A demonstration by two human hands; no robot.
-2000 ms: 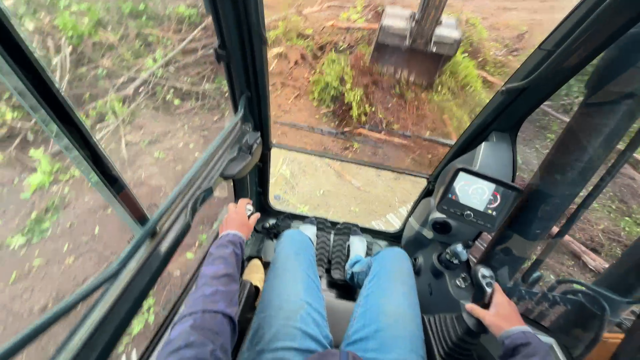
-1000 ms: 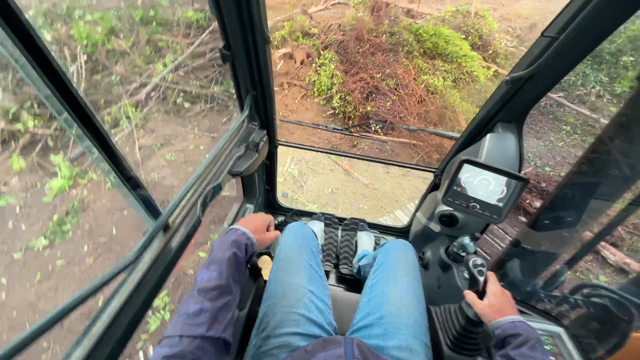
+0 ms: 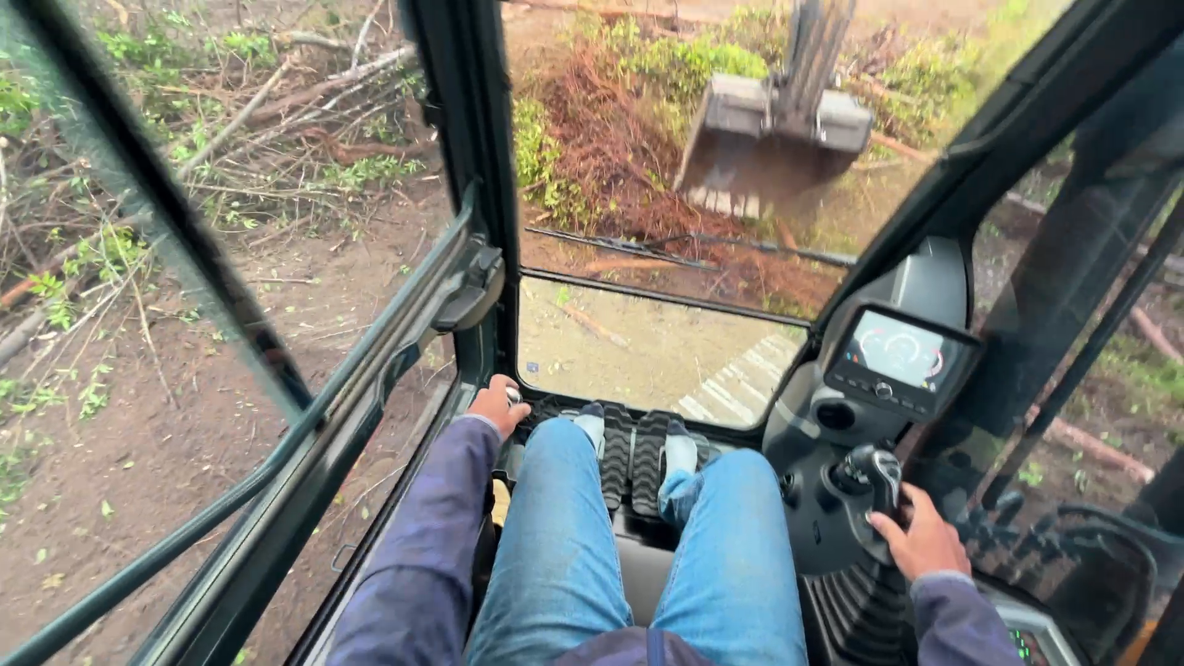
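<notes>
My left hand is closed around the left joystick beside my left knee; most of that lever is hidden. On the other side, my right hand grips the right joystick, thumb against its side, above a black rubber bellows. Beyond the front window hangs the excavator bucket, its teeth pointing down, on the end of the arm. It is beside a heap of reddish roots and brush. My feet rest at the ribbed black pedals.
A display monitor stands at the right front pillar. The cab's handrail runs along the left. Outside on the left lie cut branches on bare soil. Part of a track shows through the lower window.
The bucket, out of sight one second ago, shows again through the front window, right of the brush heap. My left hand has moved forward; my right hand stays on its joystick.
</notes>
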